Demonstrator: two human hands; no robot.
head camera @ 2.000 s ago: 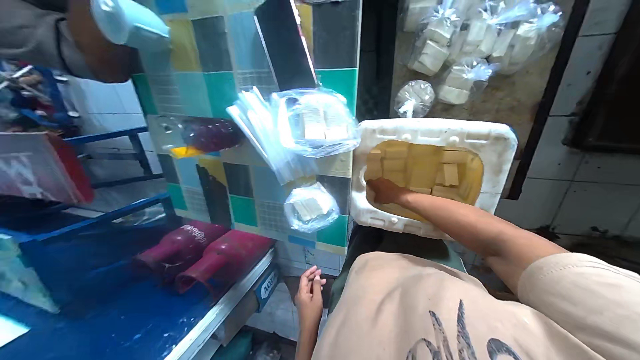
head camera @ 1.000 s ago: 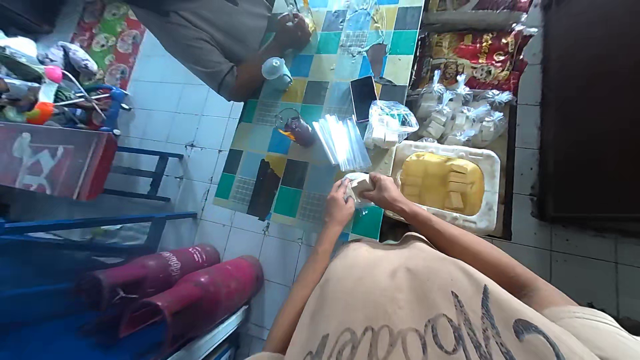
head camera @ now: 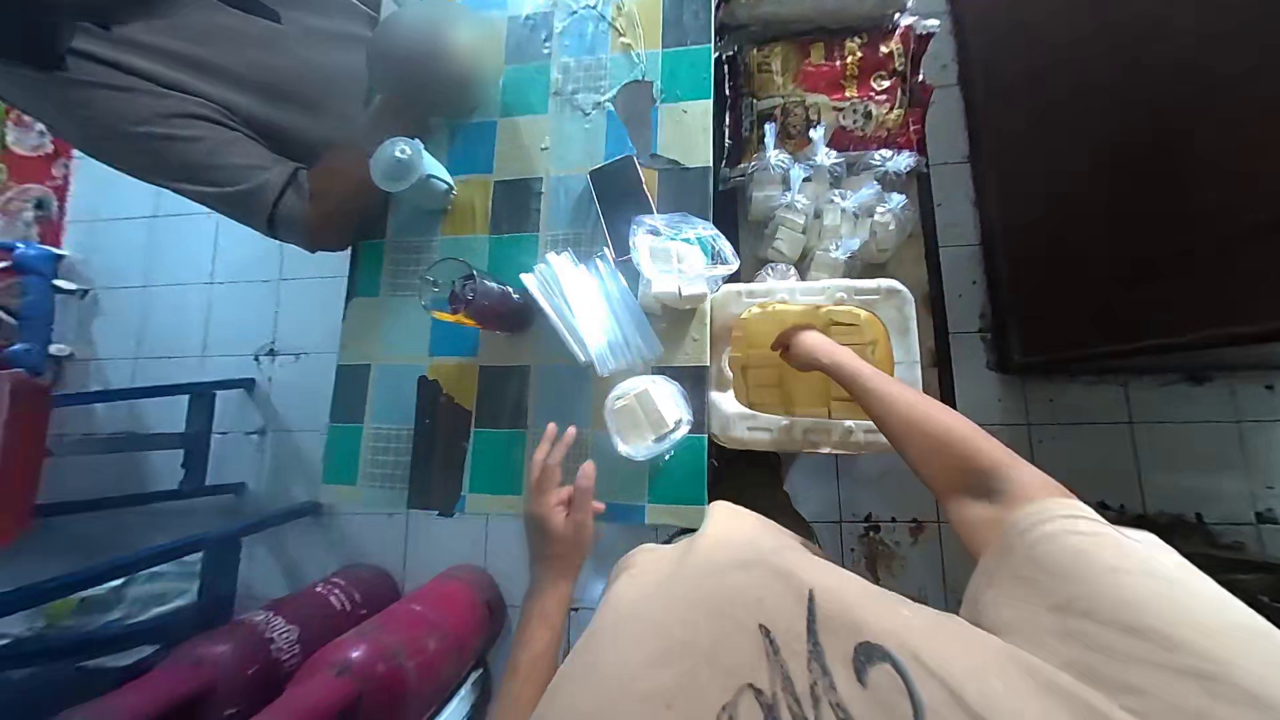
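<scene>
My right hand reaches into a white foam box that holds yellowish liquid and pale blocks, perhaps tofu; its fingertips are partly hidden in the liquid. My left hand hovers at the table's near edge, fingers spread and empty. Just beyond it lies a clear plastic bag with pale blocks inside. Farther up the tiled-pattern table are a stack of clear plastic bags and another clear bag with blocks, beside a dark flat rectangular object.
Knotted bags of blocks and a red printed sack sit beyond the box. A glass mug with dark contents lies left of the bag stack. A person in a grey sleeve is near a pale blue cup. Red cylinders stand lower left.
A second ago both hands were together over the table's near edge; now my right hand is in the box and my left is apart from it. The view has shifted.
</scene>
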